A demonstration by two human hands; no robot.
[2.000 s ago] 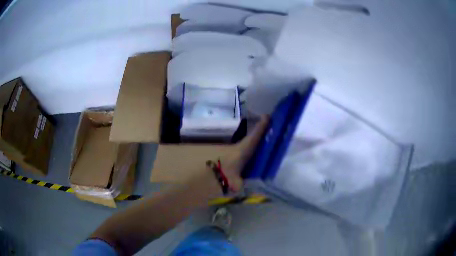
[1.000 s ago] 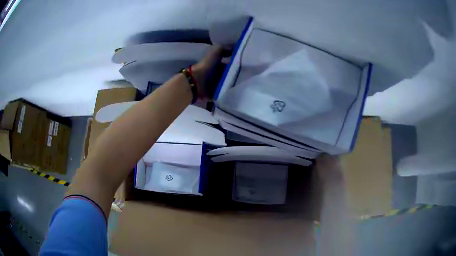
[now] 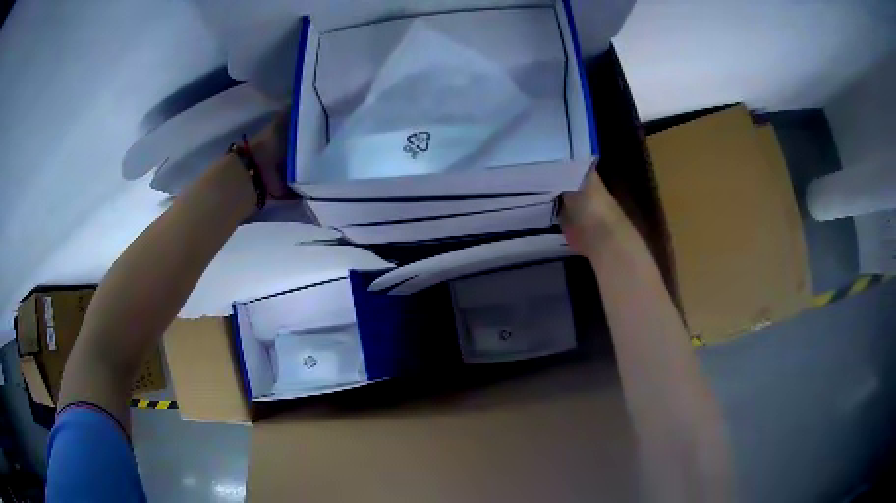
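Note:
A stack of open gift boxes, blue outside and white inside, is held over the far part of a brown master carton. The top box holds a translucent inner bag with a dark mark. My left hand holds the stack's left side, its fingers partly hidden. My right hand holds its lower right corner. Inside the carton, one open blue box sits at the near left. Another open box sits lower and darker at the near right.
White lid flaps stand at the left behind my left forearm. The carton's right flap is folded outward. Another brown carton stands on the floor at far left. Yellow-black tape runs along the grey floor. A white covered surface lies beyond.
The held stack has moved left in view and is now level, with both hands visible on it. My right hand and forearm have come clearly into view. The view has shifted over the master carton.

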